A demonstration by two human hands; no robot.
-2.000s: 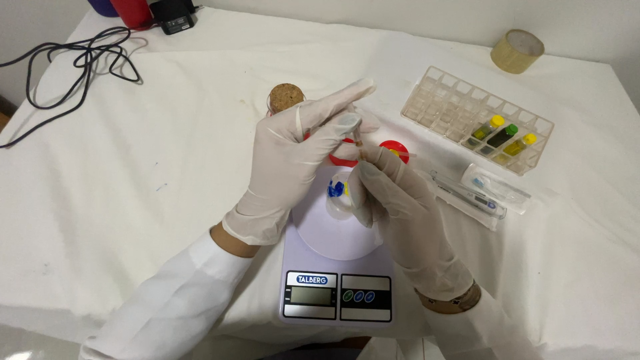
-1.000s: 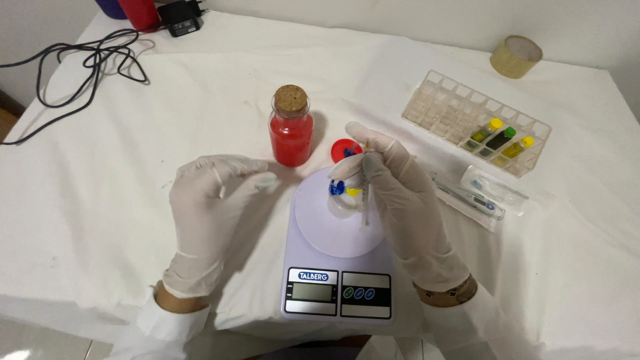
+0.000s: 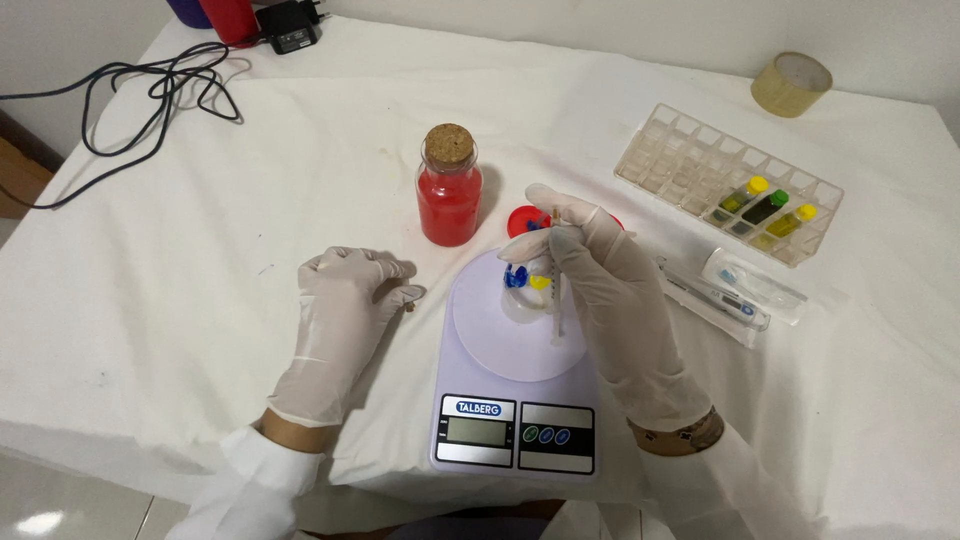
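Note:
My gloved right hand (image 3: 600,262) holds a slim syringe (image 3: 556,300) with markings, upright over the lilac Talberg digital scale (image 3: 517,360). Under its fingers, a small clear container (image 3: 525,304) with blue and yellow blobs stands on the round weighing plate. My gloved left hand (image 3: 349,300) rests on the cloth left of the scale, fingers curled; a small brownish thing (image 3: 410,306) shows by its thumb, and whether it is gripped is unclear. A corked glass bottle of red liquid (image 3: 450,202) stands behind the scale. A red lid (image 3: 525,222) lies partly behind my right hand.
A clear plastic rack (image 3: 727,184) holds several capped tubes at the right. Near it lie a digital thermometer in a case (image 3: 716,296) and a clear plastic package (image 3: 757,285). A tape roll (image 3: 792,84) stands farther back. A black cable (image 3: 161,112) and power adapter (image 3: 287,28) lie back left.
My hands, together above the scale two seconds ago, are now apart. The left has come down onto the cloth, and the small pale thing at its fingertips a second ago no longer shows there.

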